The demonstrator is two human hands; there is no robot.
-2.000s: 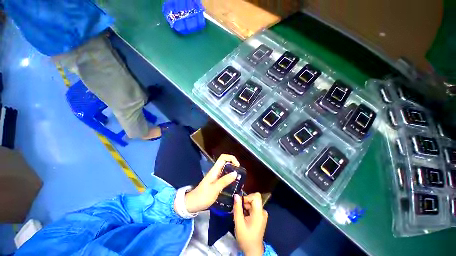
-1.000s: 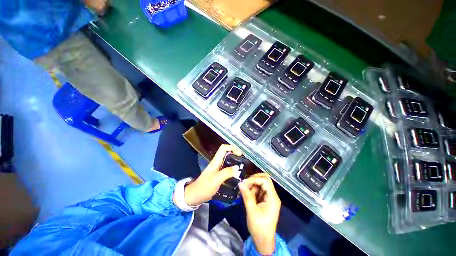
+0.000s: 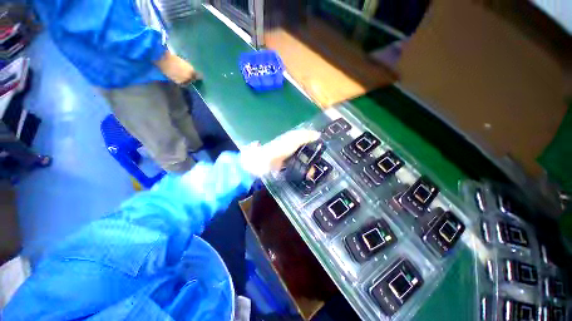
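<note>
My left hand (image 3: 290, 149) reaches in from the lower left over the near left end of a clear blister tray (image 3: 356, 276). It is bright and blurred, and its fingers grip a black device housing (image 3: 305, 157), tilted just above another black unit (image 3: 318, 176) in the tray. Several more black units with pale square outlines lie in the tray pockets, such as one in the near row (image 3: 337, 209). One far-left pocket (image 3: 337, 128) shows a fainter shape. My right hand is not in view.
A second tray of units (image 3: 480, 263) stands at right. A blue parts bin (image 3: 262, 76) sits at the bench back, near cardboard (image 3: 326, 72). A person in blue (image 3: 103, 47) stands at left by a blue stool (image 3: 122, 147). An open cardboard box (image 3: 285, 251) is below the bench edge.
My left hand has moved from over the lap up to the tray with a unit. My right hand has gone out of view. The view has shifted, showing more of the bench's far end.
</note>
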